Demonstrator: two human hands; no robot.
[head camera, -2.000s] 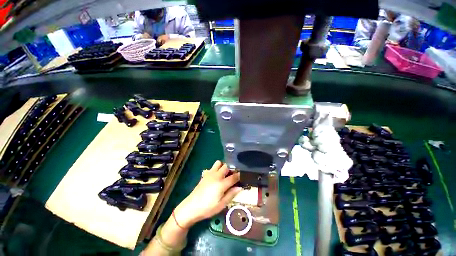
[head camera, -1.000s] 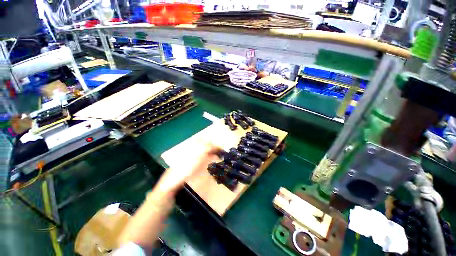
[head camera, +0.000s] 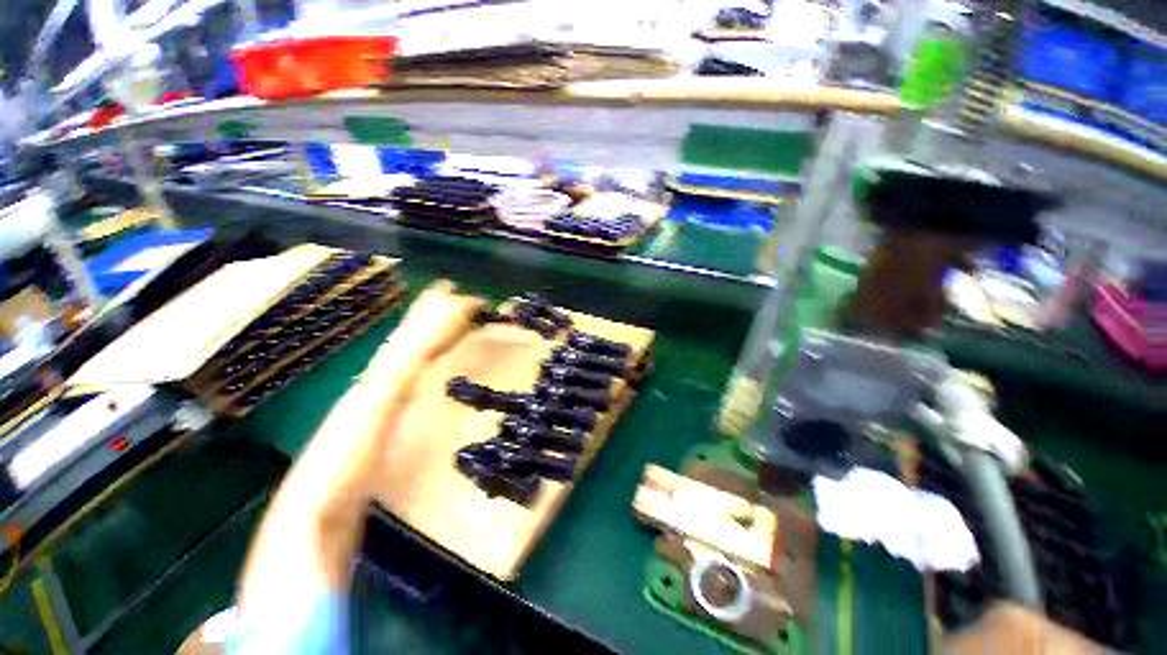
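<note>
My left hand (head camera: 451, 311) reaches to the back left of the cardboard sheet (head camera: 422, 441); it is blurred, its fingers beside the black plastic parts (head camera: 540, 314) there, grip unclear. More black parts lie in a row on the sheet, and one (head camera: 474, 394) sticks out to the left. The green arbor press stands to the right, its grey face plate (head camera: 855, 384) above the base. The cream fixture (head camera: 704, 509) shows no black part; a white ring (head camera: 721, 586) lies in front. My right hand (head camera: 1011, 637), cut off by the bottom edge, is around the lower end of the press lever (head camera: 996, 512).
Stacked cardboard layers with black parts (head camera: 307, 320) stand at the left. White crumpled cloth (head camera: 896, 518) lies beside the press, with dark parts (head camera: 1081, 550) right of it. An overhead shelf holds an orange-red bin (head camera: 314, 64). A pink basket (head camera: 1133, 320) is at the far right.
The view has swung slightly. My left hand has moved from the row to the back left of the sheet, leaving a part sticking out left. My right hand has come into view at the lever.
</note>
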